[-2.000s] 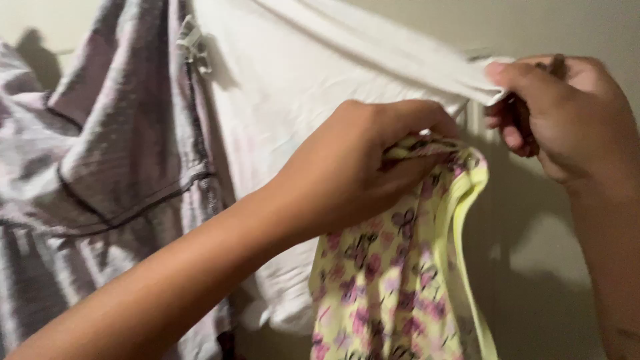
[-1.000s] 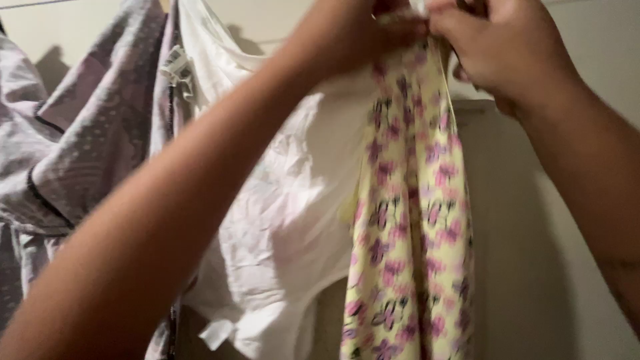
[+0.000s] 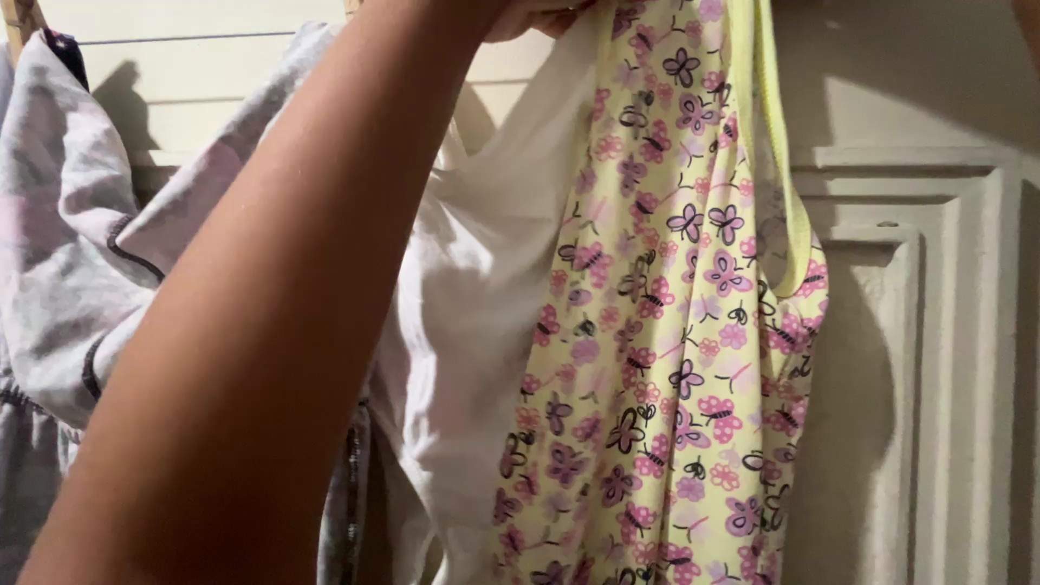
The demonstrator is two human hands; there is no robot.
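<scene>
A yellow garment with pink and purple butterflies [image 3: 674, 325] hangs down in folds, its plain yellow edging [image 3: 780, 162] looping at the right. My left hand [image 3: 540, 18] is at the top edge, beside the garment's upper part; its fingers are mostly cut off, so its hold cannot be told. My left forearm crosses the view from the lower left. A white garment [image 3: 479, 325] hangs behind, partly covered by the yellow one. My right hand is out of the frame; only a sliver of skin shows at the top right corner.
A grey and pink garment with dark seams [image 3: 65, 244] hangs at the left, near a wooden clothespin [image 3: 23, 24]. A thin line [image 3: 187, 38] runs across at the upper left. Behind stands a pale panelled door [image 3: 959, 325].
Two seconds ago my left hand held the yellow garment lower, while my right hand held the white garment's edge. Both hands have moved up, and the yellow garment now hangs longer over the white one.
</scene>
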